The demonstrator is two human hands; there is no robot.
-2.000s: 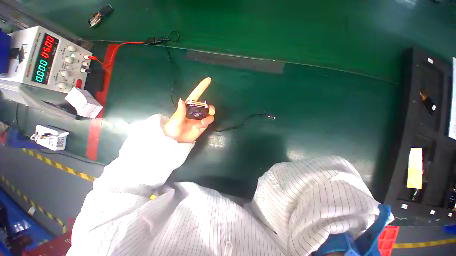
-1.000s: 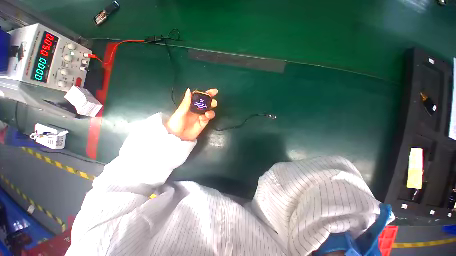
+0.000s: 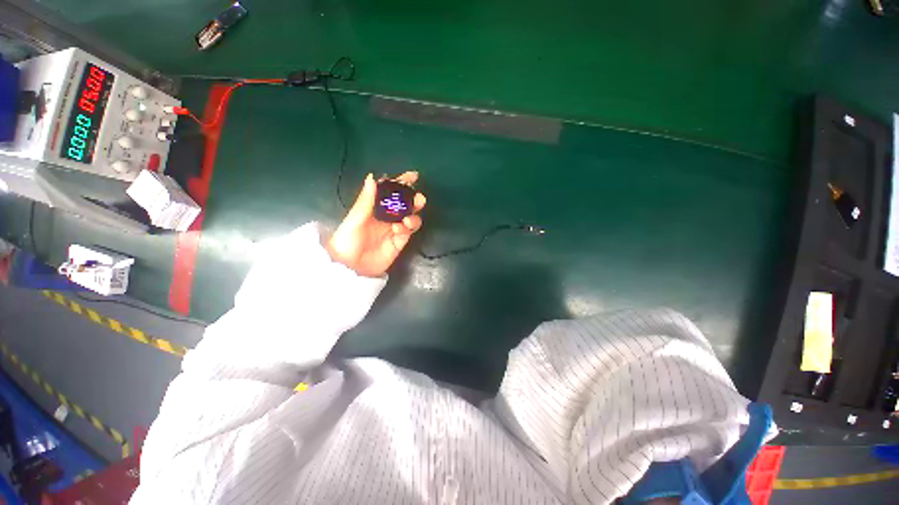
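Observation:
My left hand [image 3: 373,235] holds a small dark smartwatch module [image 3: 394,201] above the green mat [image 3: 611,237]. Its rounded-corner screen faces up and shows white-purple marks, too small to read. My thumb is at its left edge and my fingers are around its right and far edges. A thin black test cable [image 3: 463,249] lies on the mat and passes behind my left hand; its small metallic end is to the right. My right sleeve [image 3: 621,395] and a blue wrist band [image 3: 741,440] show at the bottom; my right hand is cut off by the lower edge.
A bench power supply [image 3: 99,123] with lit digits stands at left, its red lead [image 3: 237,87] running to a dark clip. Two white boxes [image 3: 163,200] [image 3: 99,270] are near it. A black foam tray [image 3: 779,335] holding a yellowish strip [image 3: 818,331] is at right. A small device [image 3: 221,26] lies at far left.
My left hand has turned the module so its screen faces up, and the screen is now lit. My extended finger has folded in around it. My right sleeve has barely moved.

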